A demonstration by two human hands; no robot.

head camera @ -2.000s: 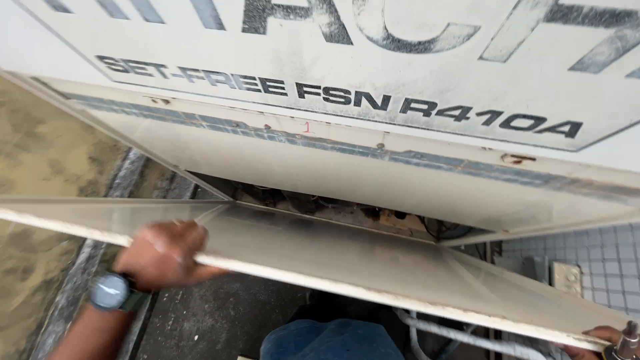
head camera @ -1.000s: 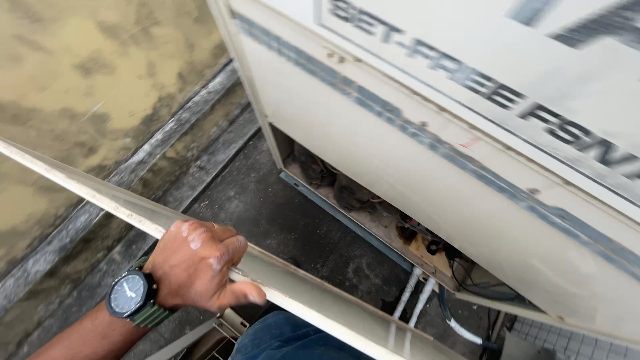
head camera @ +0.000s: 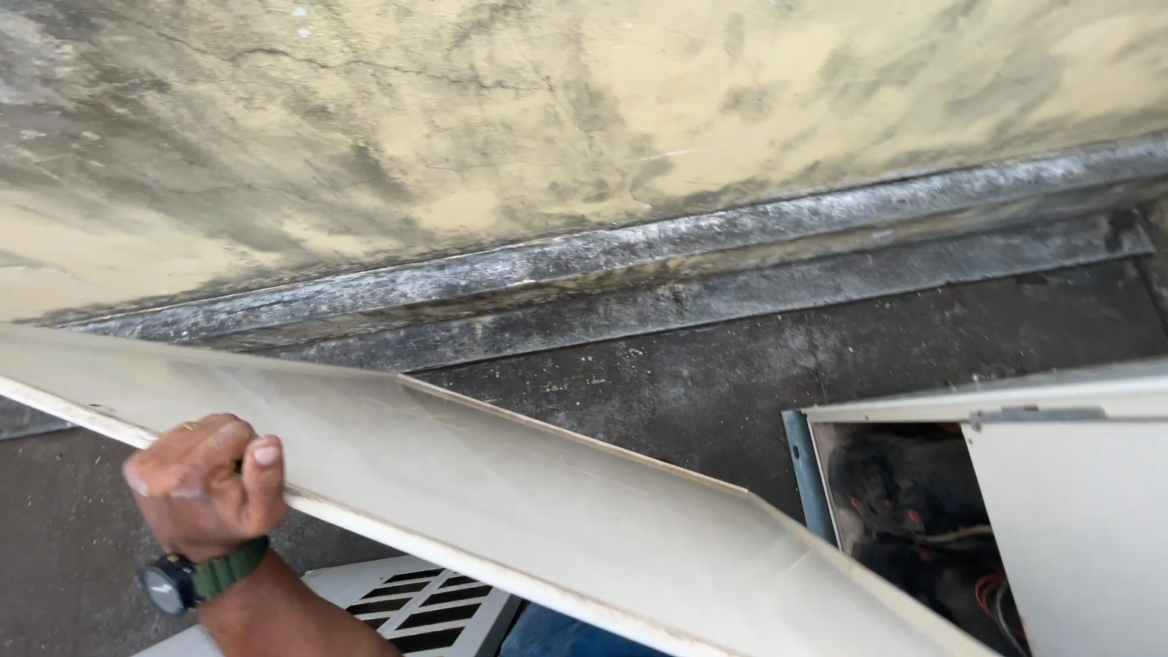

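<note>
My left hand [head camera: 214, 484], with a watch on a green strap at the wrist, grips the near edge of a large cream sheet-metal panel [head camera: 547, 502]. The panel slants from the left edge down to the bottom right, its far rim bent in a shallow angle. My right hand is out of view. To the right stands the outdoor air-conditioning unit [head camera: 1077, 520], its opening [head camera: 912, 511] showing dark parts and some wires inside. The panel is apart from the upper part of this opening.
A stained yellow wall [head camera: 547, 128] with a grey ledge [head camera: 684, 237] at its foot runs across the top. Dark floor [head camera: 657, 392] lies between wall and panel. A white slotted metal grille [head camera: 420, 593] is below the panel, beside blue cloth [head camera: 566, 634].
The view has swung strongly from the unit's front toward the wall. My left hand still grips the panel, which has moved away from the unit. My right hand, at the lower right two seconds ago, has left view.
</note>
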